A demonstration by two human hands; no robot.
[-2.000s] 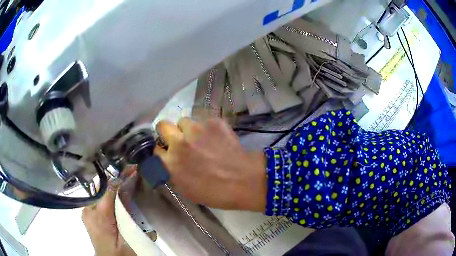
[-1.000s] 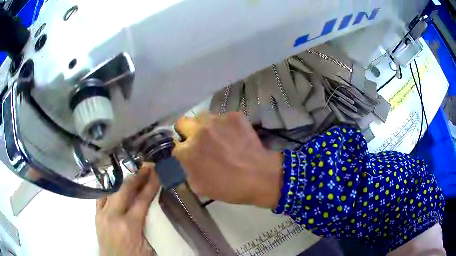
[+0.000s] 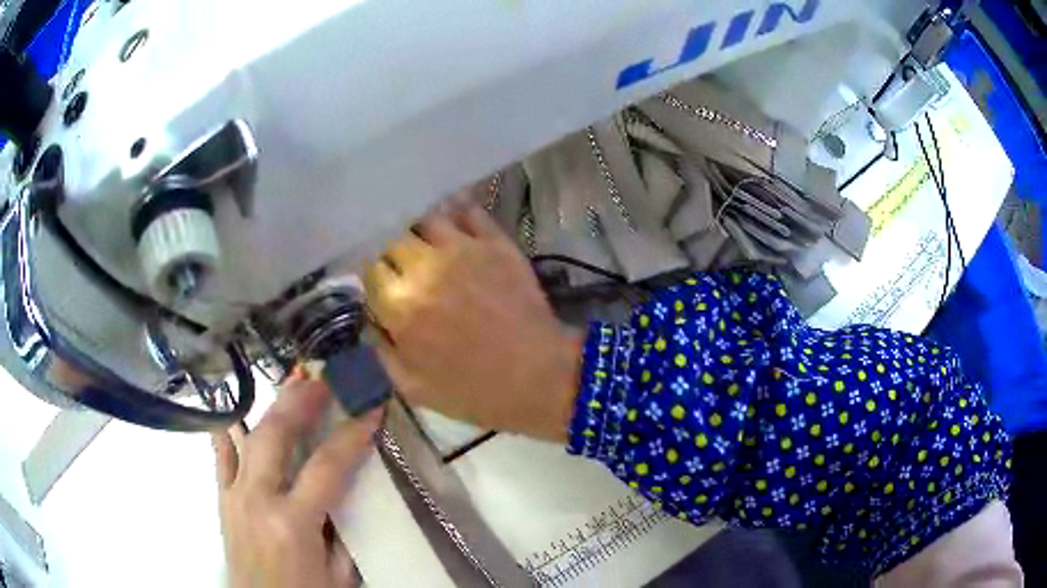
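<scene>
A taupe zipper strip (image 3: 439, 513) with a line of metal teeth runs from beside the presser-foot area toward the table's front edge. My left hand (image 3: 281, 494) is at the needle area, its thumb against the strip's edge; the dark block (image 3: 357, 379) partly hides its fingertips, so its grip is unclear. My right hand (image 3: 477, 316), in a blue patterned sleeve, is bent beside the machine head, right of the block. Its fingertips are hidden behind the head, so what it holds cannot be told. The needle is hidden.
The white machine head (image 3: 379, 126) with blue lettering covers the upper left. A heap of taupe zipper pieces (image 3: 654, 195) lies behind my right forearm. A black cord (image 3: 944, 207) crosses the table at the right. Printed ruler marks (image 3: 591, 538) run along the front edge. A blue crate (image 3: 997, 362) stands at the right.
The view has shifted. My right hand has moved up and away from the strip, toward the back. My left hand has come closer in around the block, and more of the strip shows below it.
</scene>
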